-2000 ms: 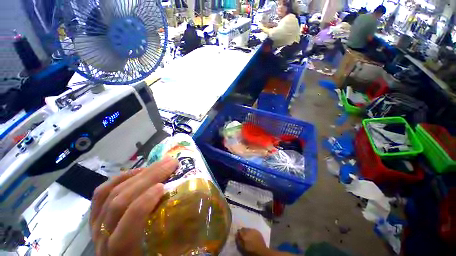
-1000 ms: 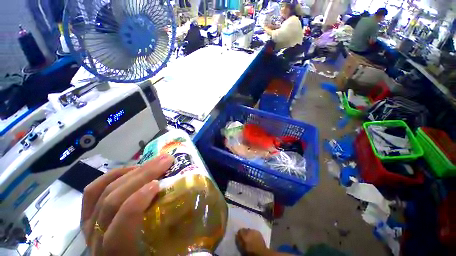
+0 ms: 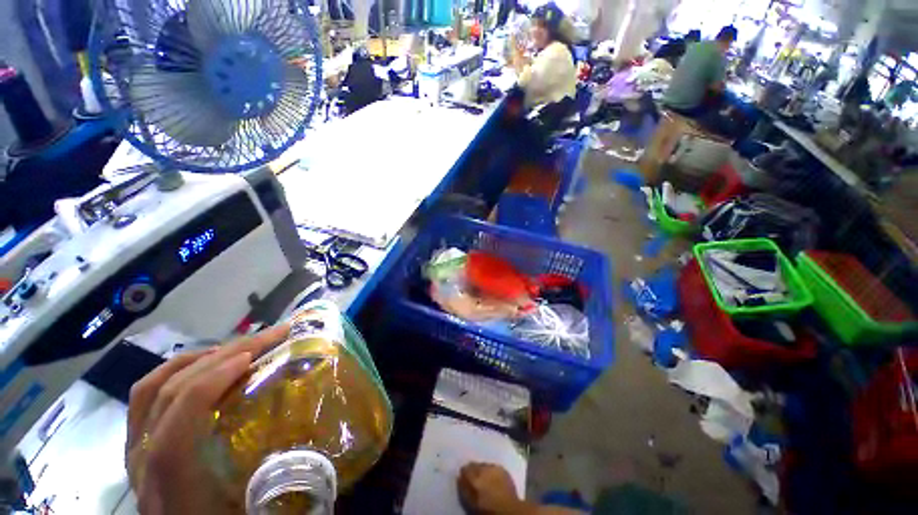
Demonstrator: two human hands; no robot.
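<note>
My left hand (image 3: 181, 427) is wrapped around a clear plastic bottle (image 3: 312, 402) with amber liquid, low and left of centre, close to the camera. The bottle is tilted with its bare, uncapped neck (image 3: 292, 483) towards me at the bottom edge. Its label is mostly hidden. My right hand (image 3: 488, 488) is small and curled at the bottom edge, over a white surface (image 3: 443, 468). I cannot tell whether it holds anything. The white sewing machine (image 3: 201, 262) with its lit black panel stands at left, behind my left hand.
A blue desk fan (image 3: 242, 75) stands beyond the machine. Black-handled scissors (image 3: 345, 264) lie at the table's right end. A blue basket (image 3: 503, 347) with red cloth and clear bags stands at centre right. Green and red baskets (image 3: 755, 277) and scraps line the aisle. Two people sit farther back.
The bottle has tipped, so its open neck now shows at the bottom and less label is visible. My left hand has shifted left with it. The whole view has moved slightly right.
</note>
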